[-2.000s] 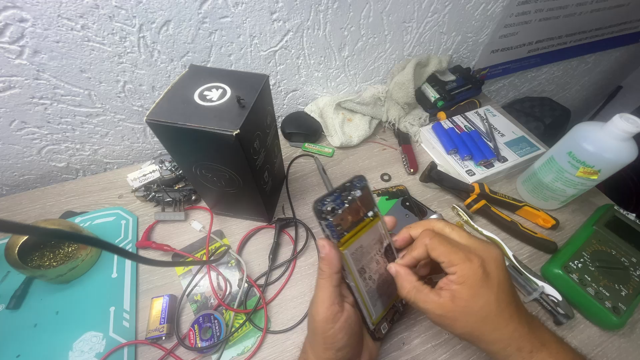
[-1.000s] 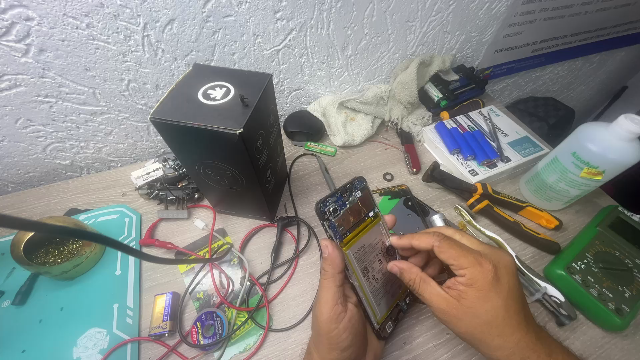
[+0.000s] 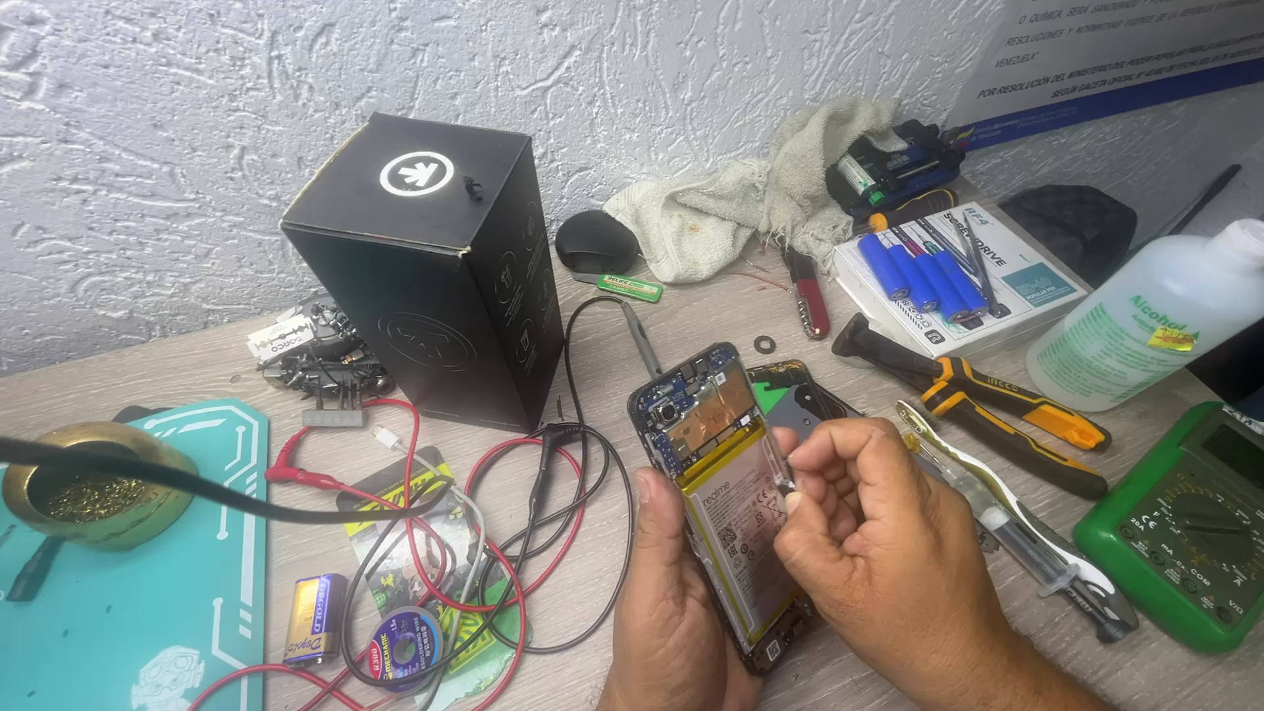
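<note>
An opened Realme smartphone [image 3: 716,434] is held upright and tilted, its blue circuit board at the top and its battery [image 3: 749,528] bare below. My left hand [image 3: 671,602] grips its left side and back, the thumb along the edge. Beside the phone's right edge is my right hand [image 3: 869,533], with thumb and index finger pinched at the side of the battery. A small light piece shows between those fingertips; what it is I cannot tell. Another phone part, perhaps a back cover [image 3: 790,400], lies on the table behind.
Left of my hands are a black box [image 3: 425,267], tangled test leads [image 3: 513,553], a solder wire spool [image 3: 405,642] and a brass bowl [image 3: 99,484]. On the right lie pliers [image 3: 978,395], a syringe [image 3: 1027,538], a green multimeter [image 3: 1185,533] and an alcohol bottle [image 3: 1136,326].
The phone is tilted a little differently in my left hand than two seconds ago. My right fingers stay at its right edge.
</note>
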